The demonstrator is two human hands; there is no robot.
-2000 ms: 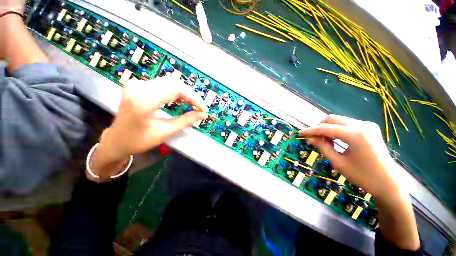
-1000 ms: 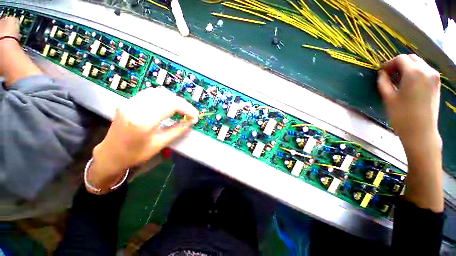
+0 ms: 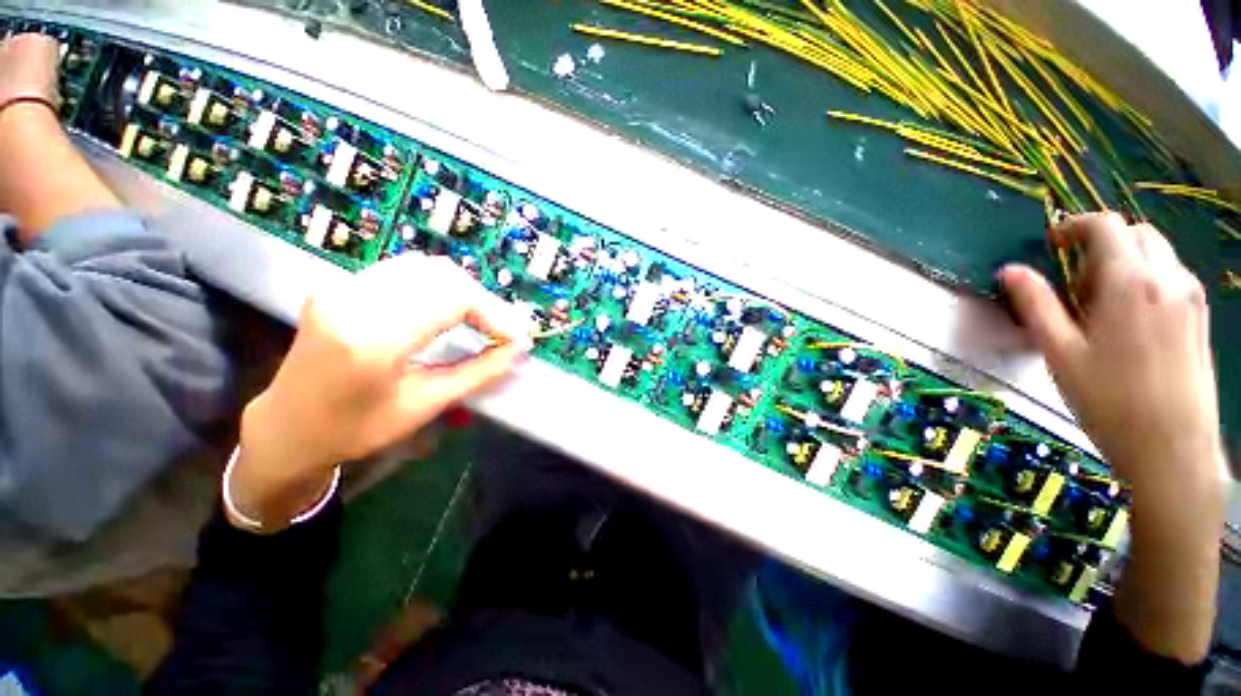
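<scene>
Green circuit board panels [image 3: 701, 356] with pale yellow and white blocks lie end to end in a metal-railed track. Yellow wire leads [image 3: 939, 89] lie in a loose pile on the green bench. My left hand [image 3: 381, 354] is over the front edge of the panel, thumb and forefinger pinched on a short yellow wire whose end shows at the fingertips. My right hand [image 3: 1123, 313] is beyond the back rail at the near end of the wire pile, slightly blurred; wires show by its fingers, but I cannot tell if it grips any. Several yellow wires lie across the boards at the right.
A white tube [image 3: 482, 44] and white scraps [image 3: 565, 64] lie on the bench behind the back rail [image 3: 653, 184]. A small black component [image 3: 759, 108] lies near them. Another person's hand [image 3: 30, 68] and grey sleeve [image 3: 102, 340] are at the left, over the track.
My right hand has moved from the boards across the back rail to the wire pile, then slightly lower. My left hand stays pinched over the panel, shifted a little left in view.
</scene>
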